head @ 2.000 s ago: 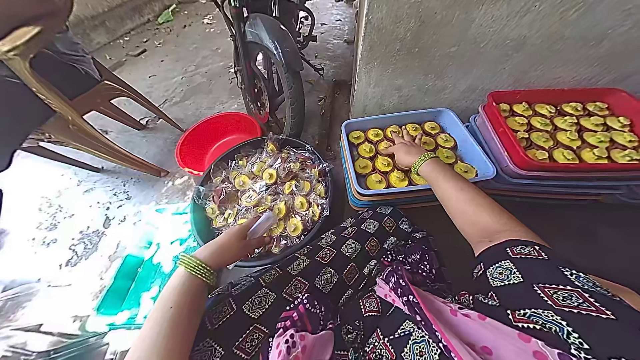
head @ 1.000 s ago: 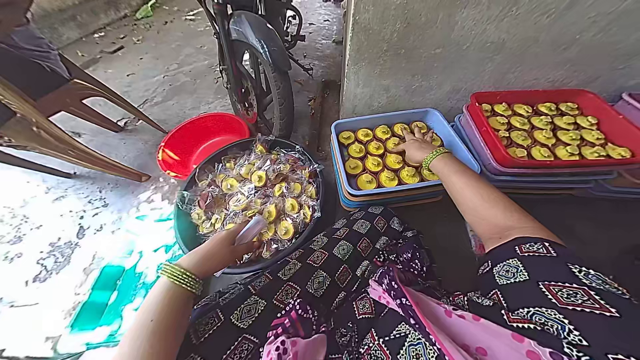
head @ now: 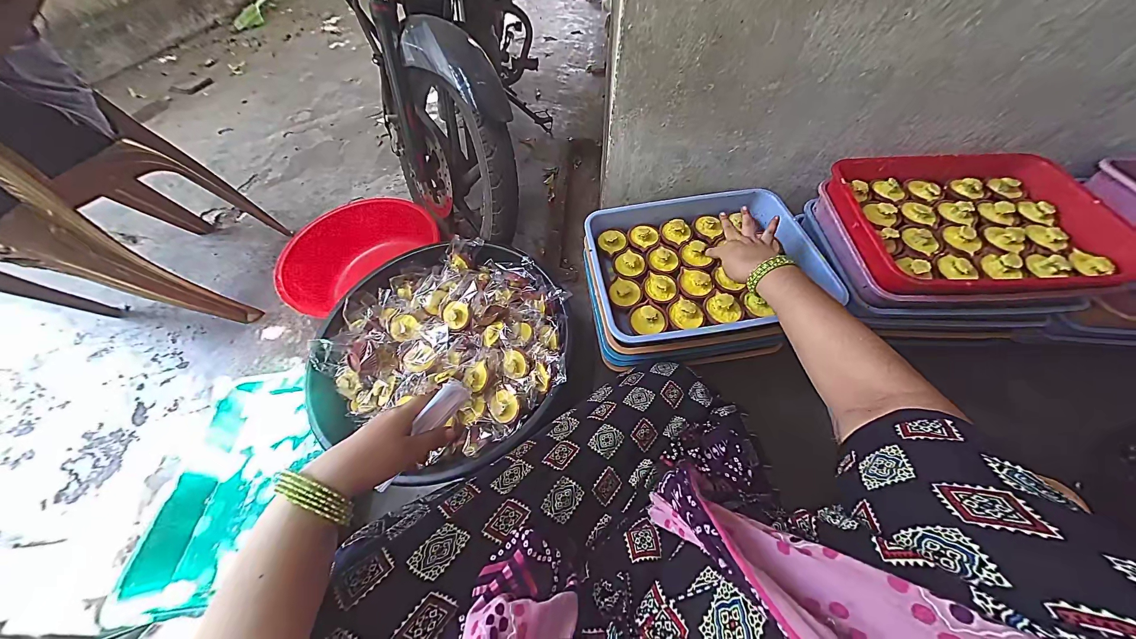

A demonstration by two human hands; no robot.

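Observation:
My left hand (head: 395, 444) holds a bundle of clear plastic wrappers (head: 440, 408) over the near edge of a dark green tub (head: 321, 413). Small yellow-topped pieces in clear wrappers (head: 455, 315) fill the tub. My right hand (head: 744, 248) reaches into a light blue tray (head: 596, 306), fingers spread over rows of unwrapped yellow-topped round pieces (head: 659, 287). Its fingertips rest on or just above pieces in the far right part; whether they touch is unclear. This tray lies on a stack of similar trays.
A red tray (head: 852, 164) of similar pieces tops another stack on the right, by a concrete wall (head: 843, 80). An empty red basin (head: 355, 248) sits behind the tub, near a motorcycle's front wheel (head: 470, 160). Brown plastic chairs (head: 133, 191) stand at left, one with a seated person.
My right hand has stayed over the blue tray, its fingers now more spread than a second ago. My left hand still holds the wrappers by the tub.

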